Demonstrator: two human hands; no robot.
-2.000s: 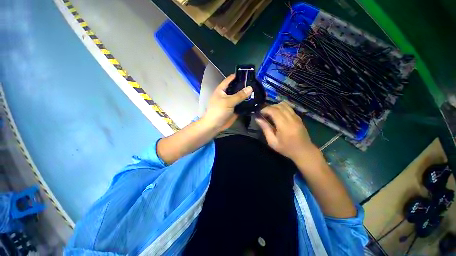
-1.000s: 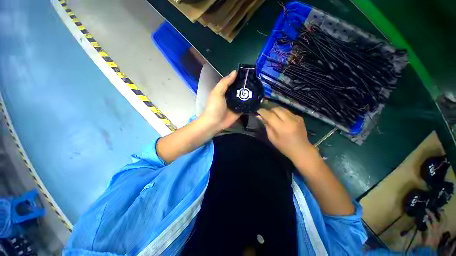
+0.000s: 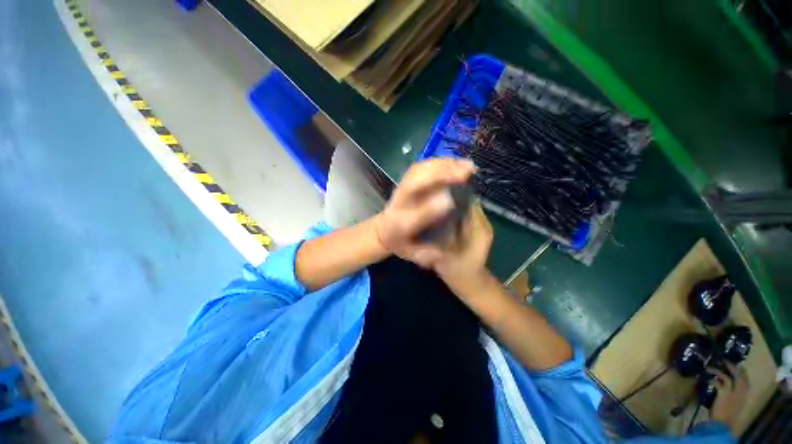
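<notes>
My left hand (image 3: 421, 212) is in front of my chest and is blurred. It is closed around a dark ear cup housing (image 3: 453, 206), of which only a small part shows between the hands. My right hand (image 3: 469, 244) is against the housing from the lower right, partly behind my left hand. Whether its fingers grip the housing cannot be told. The blue parts tray (image 3: 441, 111), heaped with thin black leads (image 3: 547, 160), some with reddish wire ends, lies just beyond my hands on the right.
Stacked cardboard sheets (image 3: 382, 52) lie at the top. A blue bin (image 3: 287, 121) is beside the bench edge. At lower right, another person's hand (image 3: 729, 397) touches black ear cups (image 3: 692, 354) on a tan board (image 3: 647, 347).
My hands have come together around the housing, whose marked face no longer shows. The view has shifted, so the tray appears lower and further left. The other person's hand remains at the ear cups.
</notes>
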